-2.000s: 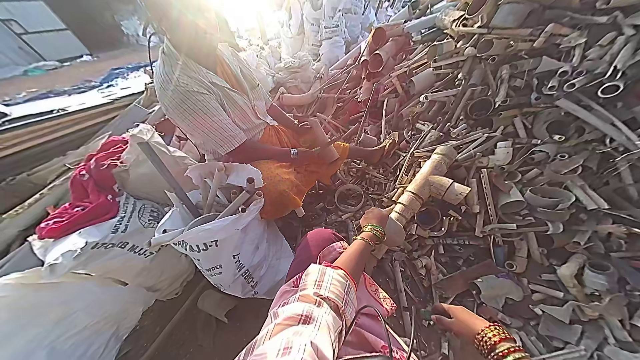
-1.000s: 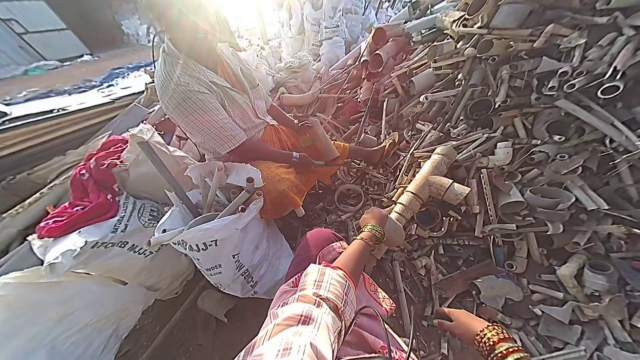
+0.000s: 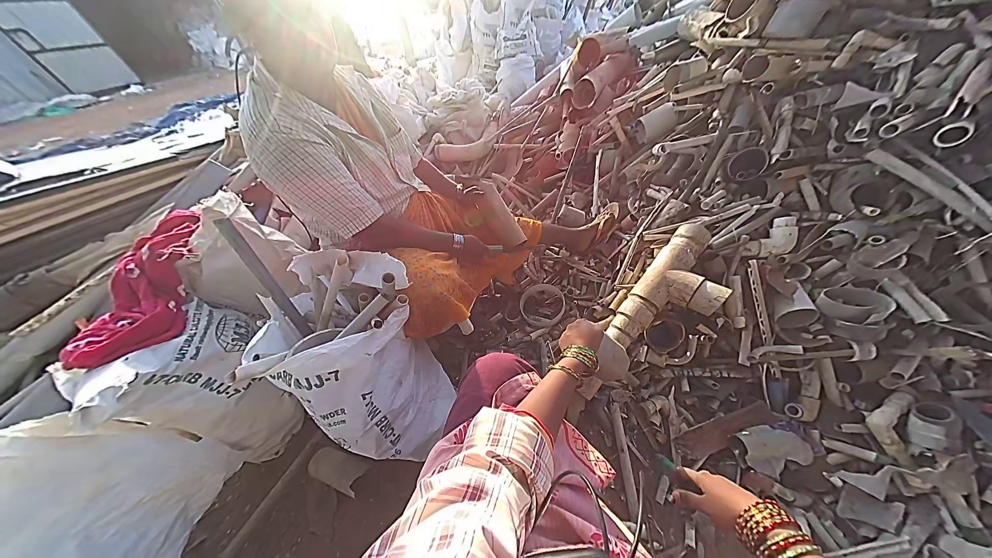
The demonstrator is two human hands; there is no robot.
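Observation:
My left hand [image 3: 583, 338], with bangles at the wrist, grips the near end of a long, dirty plastic pipe with a tee branch [image 3: 649, 291]. The pipe lies tilted away from me over the scrap. At the lower right my right hand [image 3: 709, 496], with red and gold bangles, holds a small tool with a green part [image 3: 668, 465] whose kind I cannot tell. Broken pipe pieces [image 3: 775, 449] lie around both hands.
A co-worker in a checked shirt [image 3: 310, 155] sits at the upper left, holding a pipe piece [image 3: 500, 217]. White printed sacks [image 3: 380, 387] stand at the left, one with pipes in it, near a red cloth [image 3: 147, 294]. A heap of scrap pipes [image 3: 852, 194] fills the right side.
The co-worker's hands and pipe piece have shifted slightly. My right hand has moved a little; my left hand stays on the tee pipe.

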